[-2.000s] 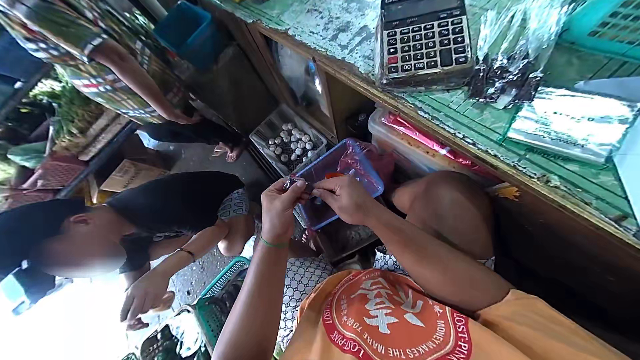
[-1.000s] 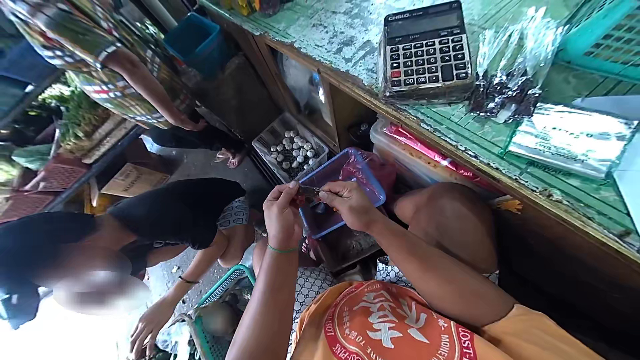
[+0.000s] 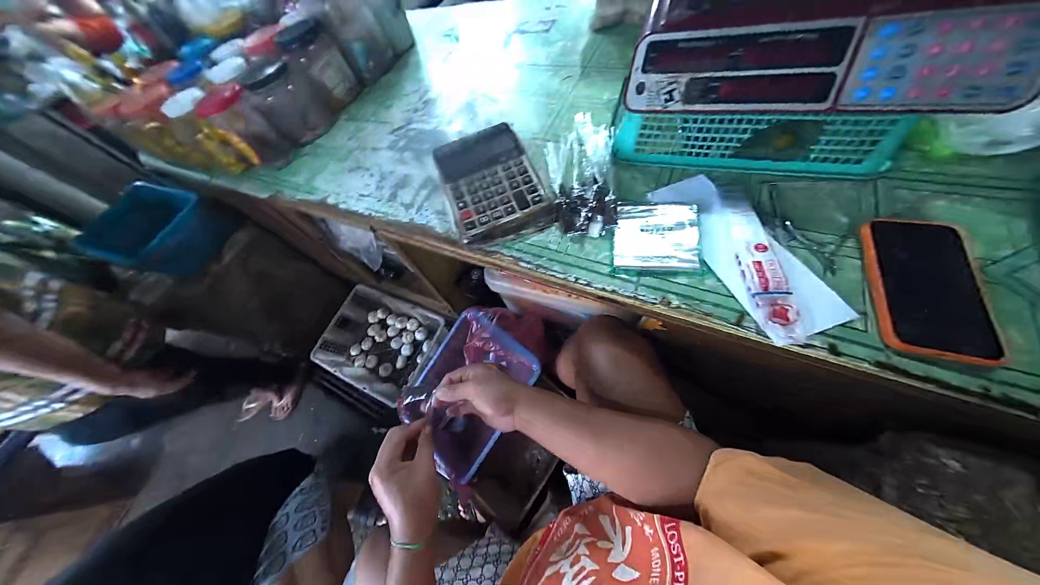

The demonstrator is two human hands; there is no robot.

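My left hand, with a green band at the wrist, pinches the edge of a small clear plastic bag. My right hand meets it there, its fingertips on the same plastic. Both hands are over a blue-purple plastic basket, which has reddish plastic film in its far end. What the small bag contains is too blurred to tell.
A crate of white round items stands beyond the basket. The green counter holds a calculator, a digital scale, a phone and lidded jars. Other people are close on the left.
The view has swung toward the counter, bringing the scale, phone and jars into sight. My hands stay together over the basket. The reddish item between my fingers earlier is no longer plain to see.
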